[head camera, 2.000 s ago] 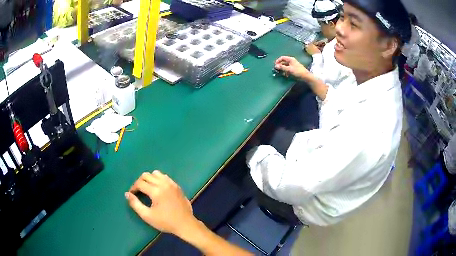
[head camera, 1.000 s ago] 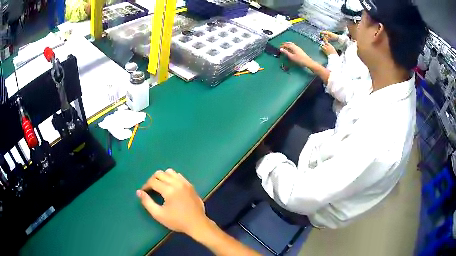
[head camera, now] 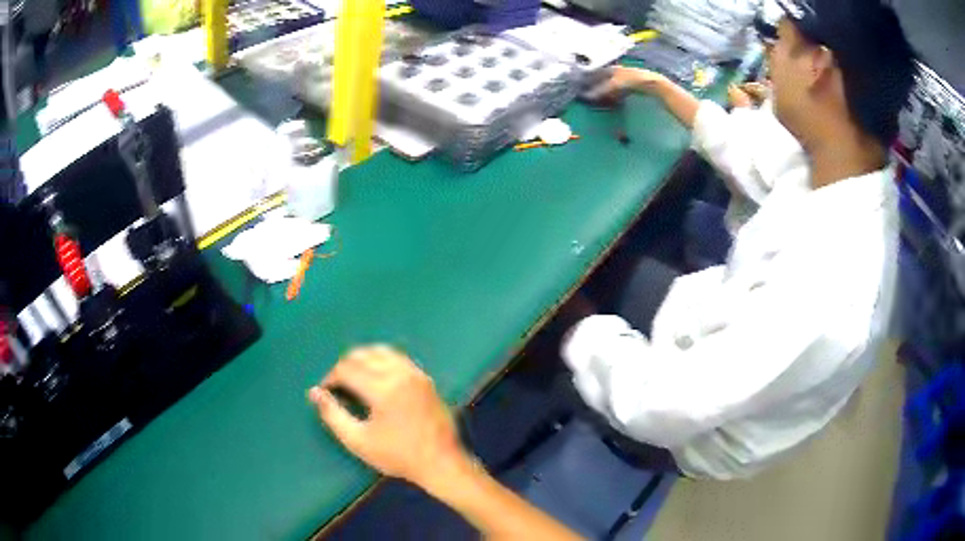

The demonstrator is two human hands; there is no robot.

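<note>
My right hand (head camera: pixel 386 412) is over the front part of the green bench mat (head camera: pixel 466 238), back of the hand up, fingers curled and thumb to the left. A small dark patch (head camera: pixel 348 400) shows between thumb and fingers; I cannot tell whether it is a dark part or shadow. The palm side is hidden. My left hand is not in view. The black clamping fixture (head camera: pixel 212 328) stands at the left, with metal toggle clamps and red grips (head camera: pixel 71 264) and a pale label on its front edge.
A white bottle (head camera: pixel 311 185) stands by a yellow post (head camera: pixel 357 79). Crumpled white wipes (head camera: pixel 277 246) and an orange stick (head camera: pixel 301 274) lie near the fixture. Clear blister trays (head camera: pixel 476 90) are stacked farther back. A person in white (head camera: pixel 741 317) sits at the right, one arm over the bench.
The view has shifted, so the fixture, bottle and wipes appear farther right. My right hand keeps much the same pose. The neighbouring person has turned away and reaches farther toward the trays.
</note>
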